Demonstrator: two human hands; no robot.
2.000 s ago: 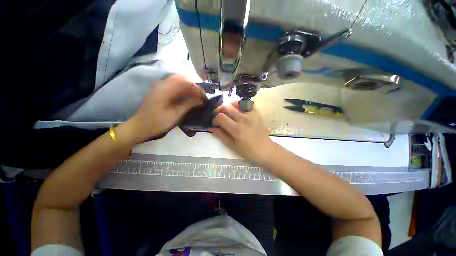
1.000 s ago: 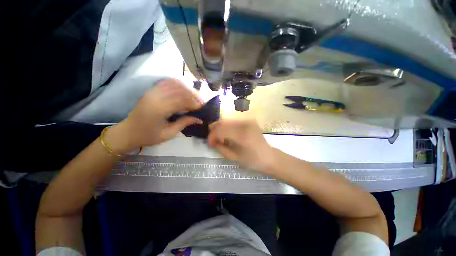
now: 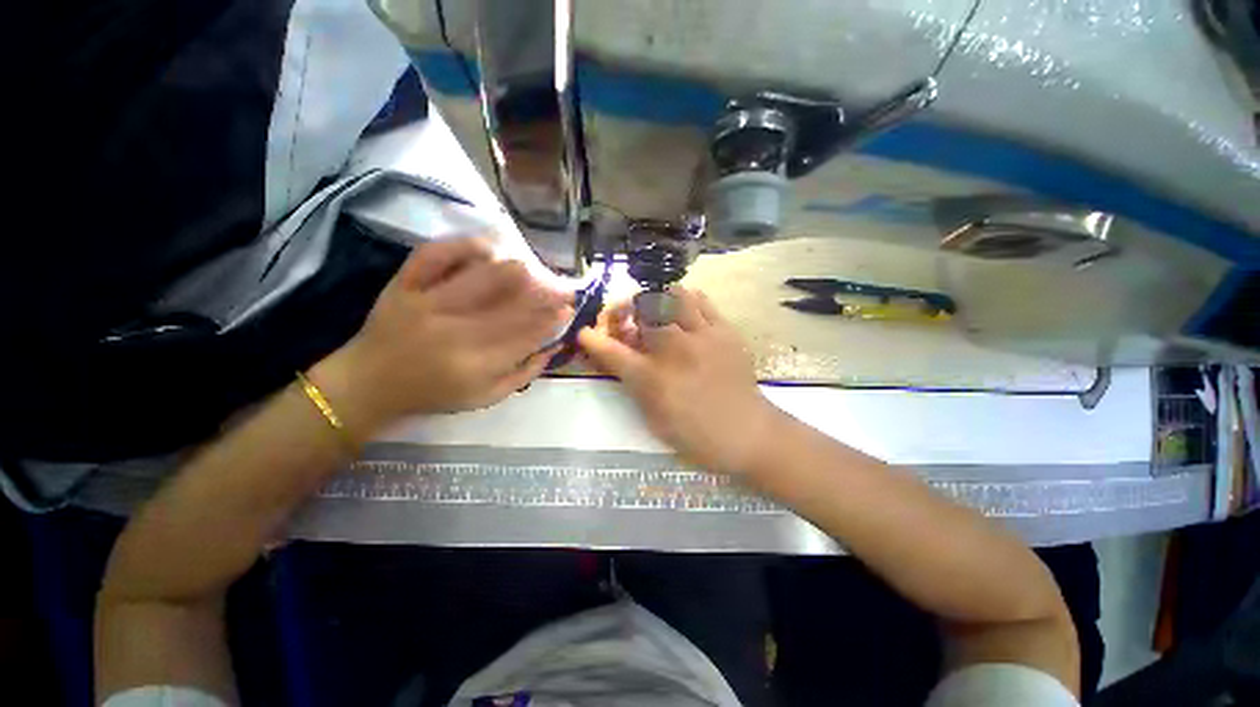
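Note:
A small dark fabric piece [image 3: 586,312] lies at the lit needle area under the sewing machine head [image 3: 857,152]. My left hand [image 3: 456,332], with a yellow bracelet at the wrist, grips its left side with bent fingers. My right hand [image 3: 691,370] pinches its right lower edge with thumb and fingers, close below the presser foot area. The fingers hide much of the piece. Pale grey cloth [image 3: 325,124] and black fabric [image 3: 125,166] lie bunched to the left of the hands.
Black and yellow thread snips [image 3: 871,300] lie on the machine bed [image 3: 815,345] right of the needle. A grey ruler strip [image 3: 650,490] runs along the front table edge. A knee-side rack with papers [image 3: 1223,435] stands at the far right. The metal thread parts hang low over the hands.
The left hand has moved slightly right and now covers more of the dark piece. The right hand has moved up toward the needle. The grey cloth at left is more folded, showing black beneath.

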